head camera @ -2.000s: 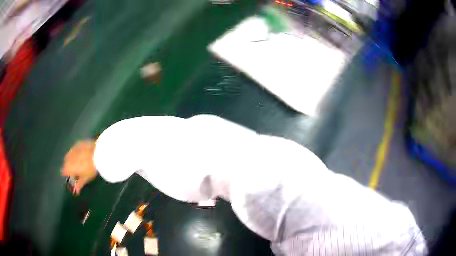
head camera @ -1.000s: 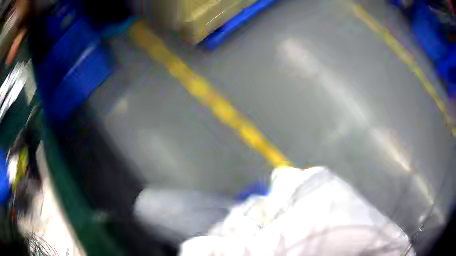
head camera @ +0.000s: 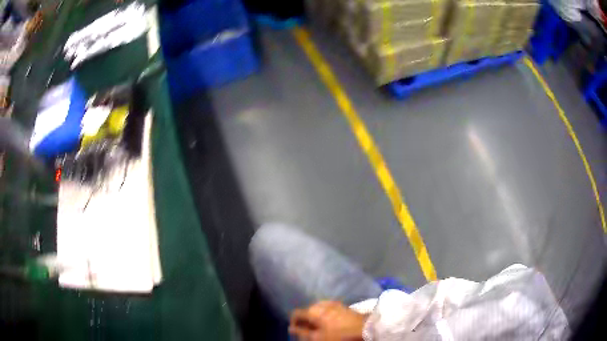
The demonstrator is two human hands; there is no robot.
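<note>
My right hand [head camera: 326,321] is low in the picture by my grey-blue trouser leg [head camera: 303,260], partly cut by the bottom edge. It comes out of a white sleeve [head camera: 466,310]. The fingers look bent, but blur hides whether they hold anything. My left hand is out of the picture. Nearest on the bench is a pale board [head camera: 110,233] on the dark-green surface [head camera: 190,266]. A black box with a yellow label [head camera: 114,126] stands at its far end, beside a small blue bin [head camera: 60,118].
A green fitting [head camera: 41,268] lies by the board's left edge. Large blue bins [head camera: 213,56] stand past the bench. Grey floor [head camera: 319,173] with a yellow line [head camera: 373,156] runs to my right. Wrapped cartons [head camera: 412,36] sit on a blue pallet [head camera: 459,72].
The view has swung from the bench to the floor on the right. My right hand, earlier out over the bench near loose parts, is now down by my leg.
</note>
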